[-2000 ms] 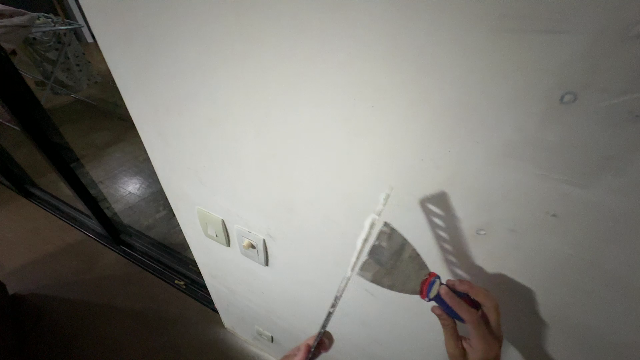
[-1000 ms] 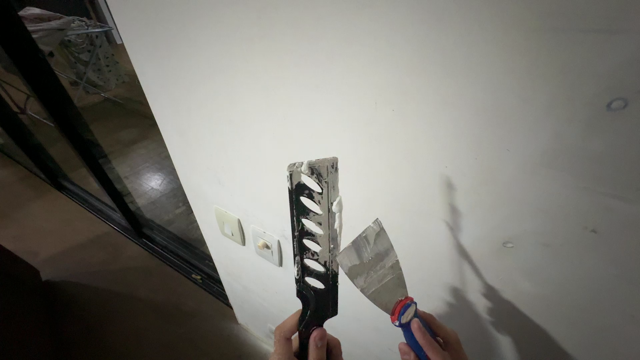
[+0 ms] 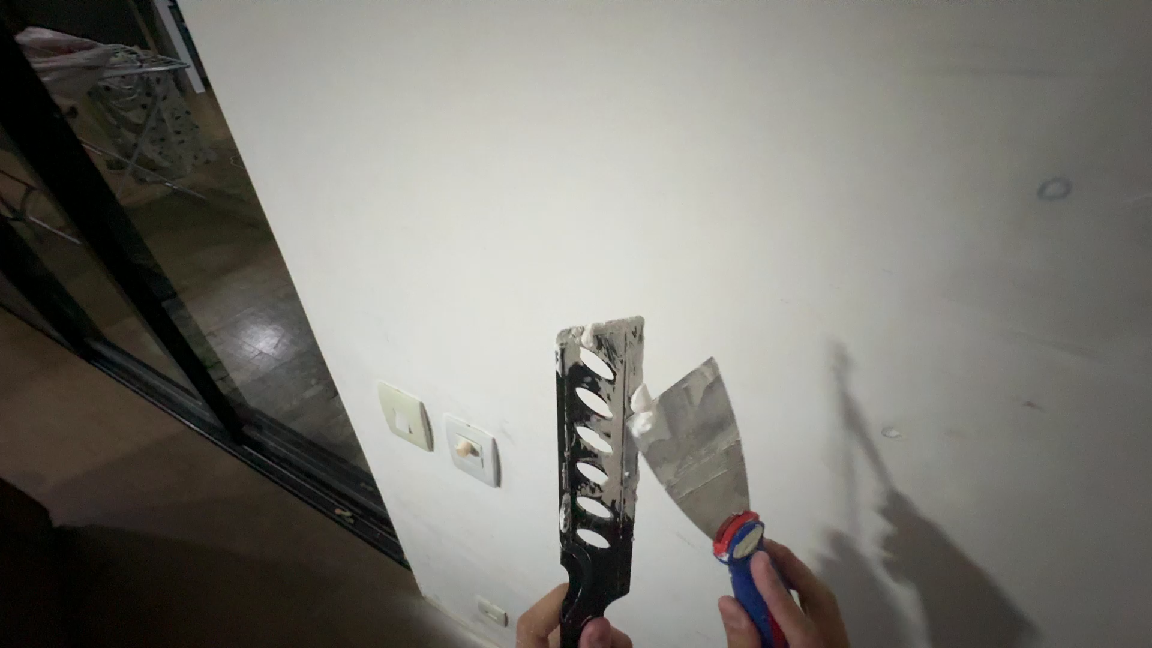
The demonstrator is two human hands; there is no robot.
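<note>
My left hand (image 3: 569, 621) grips the black handle of a flat tool with a row of slanted oval holes (image 3: 598, 450), held upright. White paste smears its blade, thickest at the top and along the right edge. In my right hand (image 3: 783, 598) is a putty knife (image 3: 702, 441) with a blue and red handle. Its metal blade leans up and left, its left corner at the right edge of the slotted tool, where a lump of white paste (image 3: 640, 412) sits. Both tools are in front of a white wall (image 3: 684, 180).
Two switch plates, one cream (image 3: 406, 416) and one white (image 3: 472, 450), are on the wall, with a small outlet (image 3: 492, 612) below. A dark-framed sliding door (image 3: 135, 270) stands at the left, a drying rack (image 3: 135, 67) beyond it. Small marks (image 3: 1054, 188) dot the wall at right.
The slotted tool, seen edge-on two seconds ago, has turned its broad face to view. The putty knife has tilted more upright, and its blade has come to the slotted tool's right edge since one second ago.
</note>
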